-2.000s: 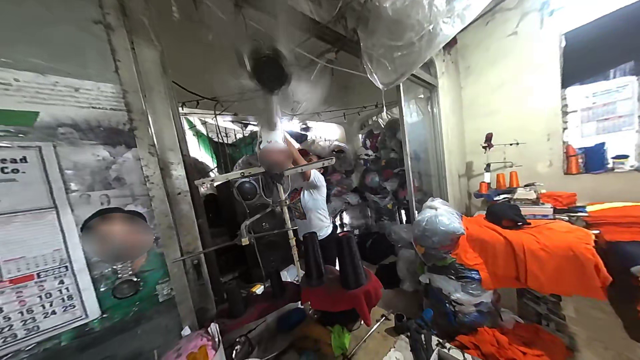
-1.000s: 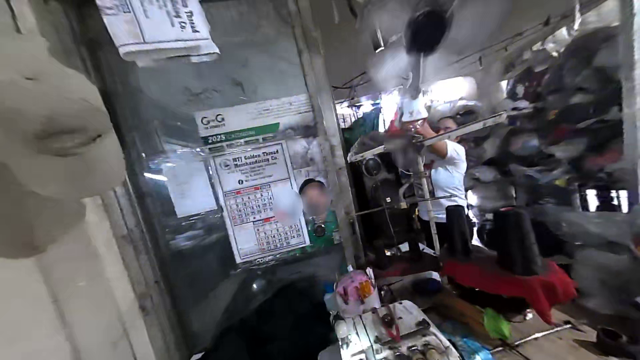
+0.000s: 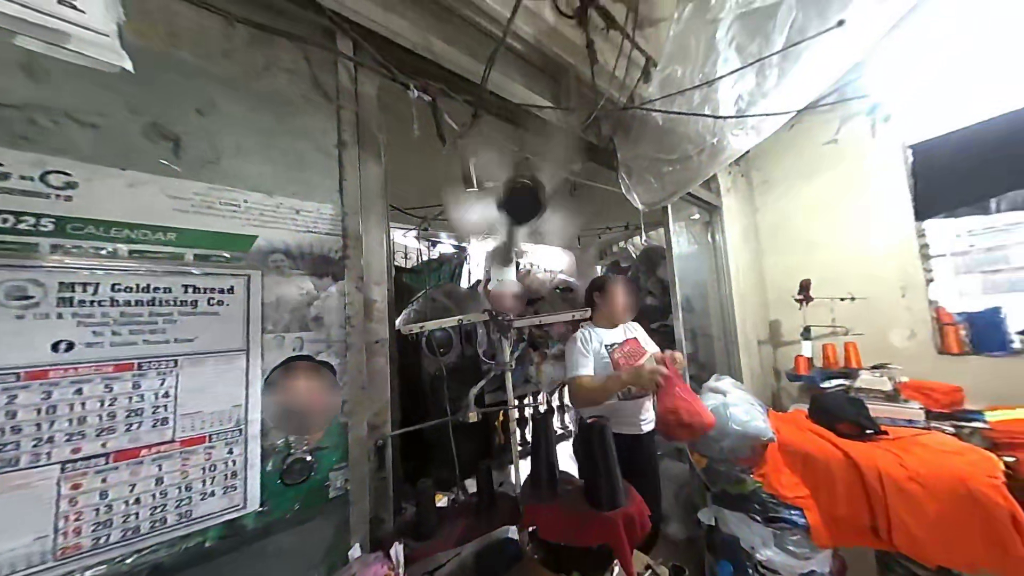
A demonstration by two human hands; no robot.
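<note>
Neither my left hand nor my right hand shows in the head view. Nearest below are black thread cones (image 3: 602,464) standing on a red cloth (image 3: 588,516). Behind them rises a metal thread stand (image 3: 509,392) with a pale crossbar. Past the stand, another person (image 3: 620,368) in a white printed shirt holds a red plastic bag (image 3: 682,404) with both hands.
Orange fabric (image 3: 888,480) lies heaped at the right, with a black cap (image 3: 844,414) on it. Stuffed clear plastic bags (image 3: 734,420) sit beside it. Orange thread cones (image 3: 853,354) stand behind. A wall calendar (image 3: 120,416) hangs at the left, and a fan (image 3: 522,200) overhead.
The other person's arms were raised near the fan and are now lowered, with a red plastic bag in the hands. The view has swung left and back right.
</note>
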